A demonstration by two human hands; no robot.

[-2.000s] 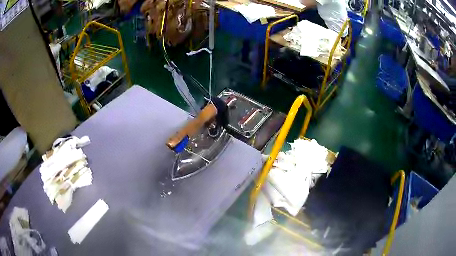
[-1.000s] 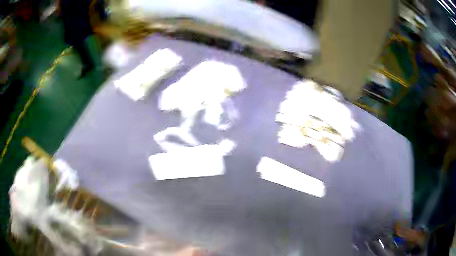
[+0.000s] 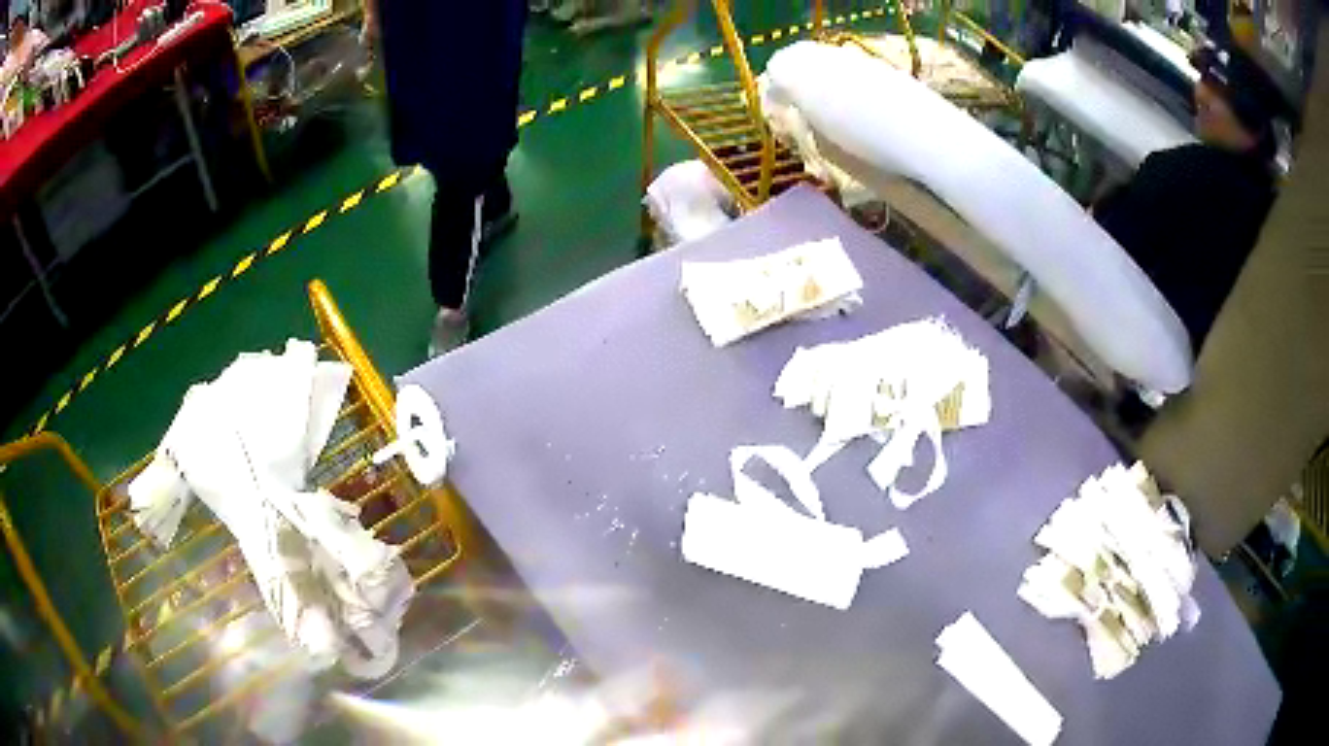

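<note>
The grey-purple ironing table (image 3: 627, 423) holds the white pieces. A stack of unfolded white pieces (image 3: 773, 551) lies near the middle, with looped white strips (image 3: 780, 474) touching its far edge. A narrow pressed white strip (image 3: 1000, 679) lies alone at the near right. A loose bundle of white cut pieces with tan patches (image 3: 1115, 568) lies at the right edge, and another (image 3: 889, 382) lies beyond the stack. A flat white bundle (image 3: 773, 289) lies at the far corner. Neither of my hands can be made out; the bottom edge is blurred by glare.
A yellow basket cart (image 3: 161, 583) with crumpled white fabric (image 3: 277, 481) stands left of the table. A person in dark clothes (image 3: 452, 131) is on the green floor beyond. Another person (image 3: 1202, 190) is at the far right, behind a long white padded board (image 3: 991, 190).
My view has swung left, away from the iron, which is now out of the picture. The table's pieces appear further right, and the basket cart and a walking person have come into view.
</note>
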